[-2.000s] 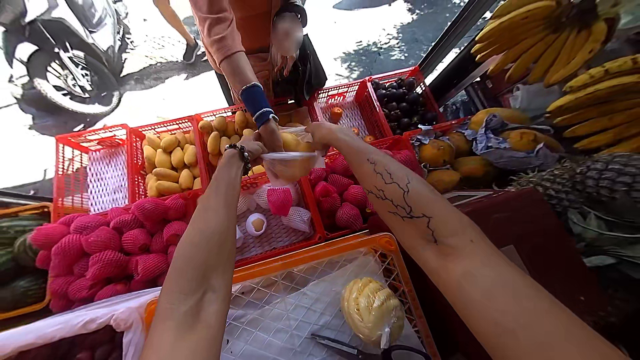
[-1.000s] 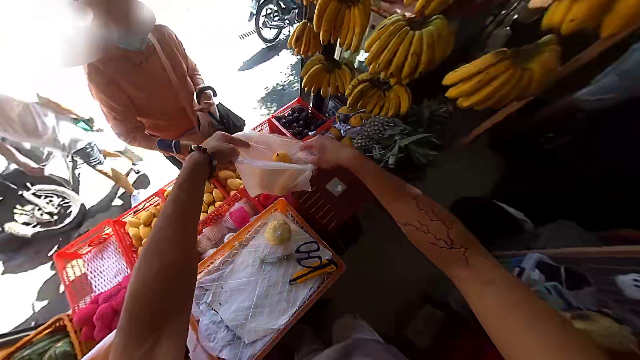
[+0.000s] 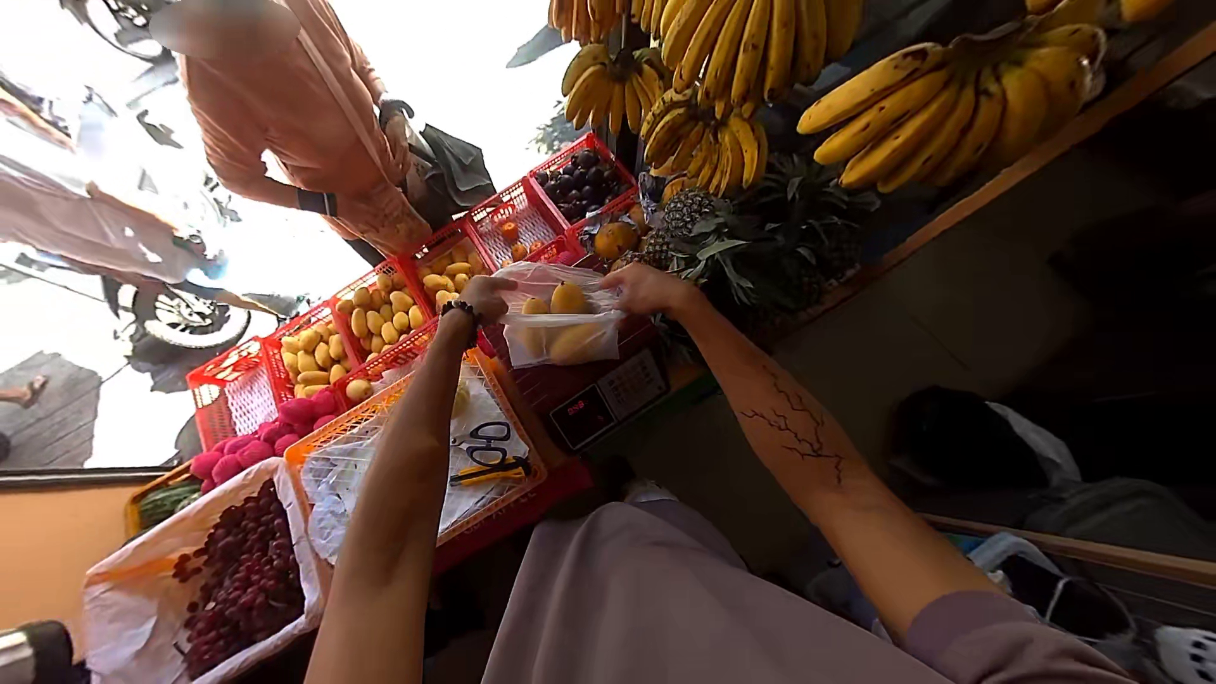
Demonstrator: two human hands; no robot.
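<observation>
A translucent plastic bag (image 3: 546,344) with several yellow mangoes (image 3: 570,300) inside hangs between my two hands. On its left edge is my left hand (image 3: 487,299), with a dark beaded bracelet at the wrist. The right edge is pinched by my right hand (image 3: 649,288). Below and behind the bag is a digital scale (image 3: 610,397) with a lit red display. Whether the bag touches the scale is hard to tell.
Red crates of mangoes (image 3: 380,318) and dark round fruit (image 3: 583,180) line the front. Banana bunches (image 3: 940,114) hang above pineapples (image 3: 692,211). An orange crate (image 3: 537,456) holds scissors (image 3: 489,442) and a yellow-handled cutter (image 3: 489,472). Grapes (image 3: 252,579) lie lower left. A person (image 3: 294,114) stands across the crates.
Two seconds ago my hands and the bag were over the fruit crates, near the other person's hand; now they are by the scale, apart from that person. The view has swung right.
</observation>
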